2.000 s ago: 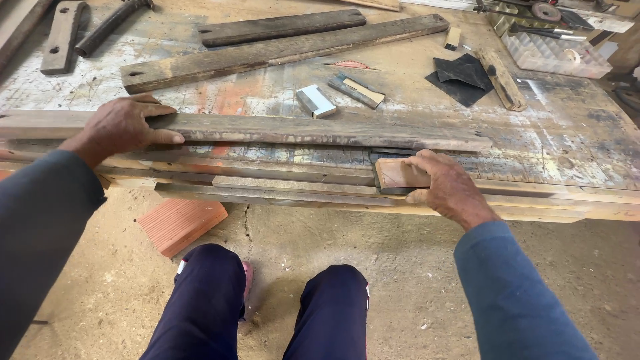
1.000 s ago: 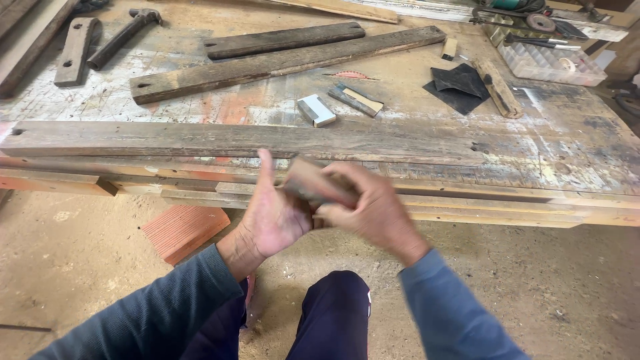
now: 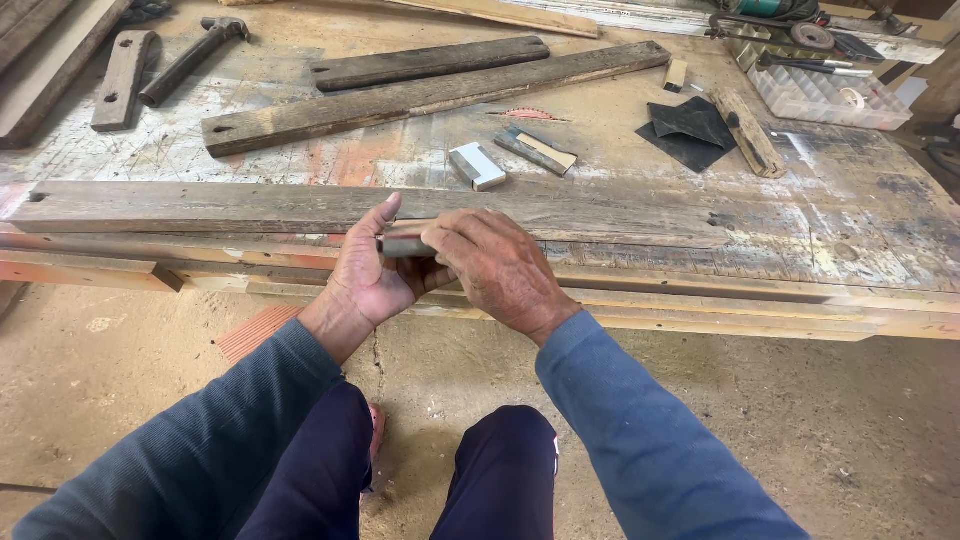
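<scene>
My right hand (image 3: 502, 266) grips a small wooden block with dark sandpaper on its underside (image 3: 409, 245). Palm up with the thumb raised, my left hand (image 3: 375, 281) is against the block's left end; its fingers are partly hidden behind the block, so its hold is unclear. Both hands are in front of a long weathered board (image 3: 225, 206) that lies along the bench's front edge. Beyond the hands lie a white and grey box (image 3: 477, 166) and a wood piece partly wrapped in dark sheet (image 3: 536, 150).
Two old boards (image 3: 450, 94) (image 3: 431, 61), a hammer (image 3: 195, 60), a short holed board (image 3: 124, 81), black sandpaper sheets (image 3: 688, 131) and a clear plastic organizer (image 3: 832, 94) are on the bench. A saw blade (image 3: 529, 114) pokes through its top. A ribbed brick (image 3: 259, 330) is on the floor.
My left hand has left the long board and come to the block. My right hand has lifted the block from the bench's front edge and brought it left to my left hand.
</scene>
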